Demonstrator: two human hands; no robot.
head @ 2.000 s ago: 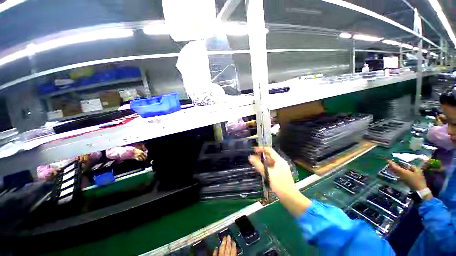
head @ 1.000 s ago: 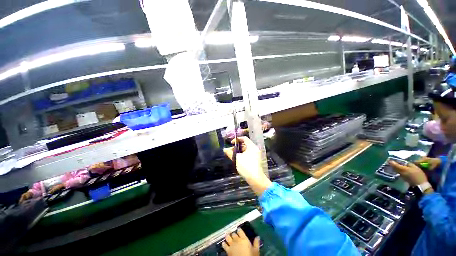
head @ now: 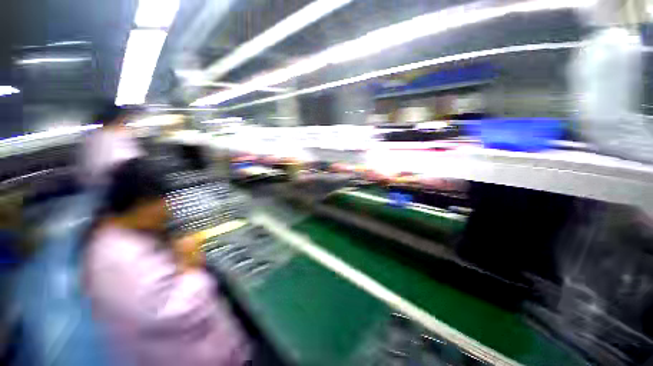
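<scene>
Neither my left hand nor my right hand shows in the head view, which is strongly blurred. Nearest in front is the green-matted bench [head: 308,307] with a white edge strip [head: 344,270] running diagonally. At the bottom, a blurred clear and dark item, perhaps a blister tray [head: 412,343], lies by the strip. Further up the bench on the left, trays with dark pieces [head: 243,250] lie in front of a person in pink.
A person in a pink smock [head: 150,293] sits at the left, with others behind. A white shelf [head: 458,163] crosses above the bench and bears a blue bin [head: 517,134]. Dark, blurred stacks [head: 601,264] stand at the right. A whitish bag [head: 608,86] hangs upper right.
The view has swung far to the left. Both my hands and the person in blue at the right have left the picture; a person in pink now shows at the left.
</scene>
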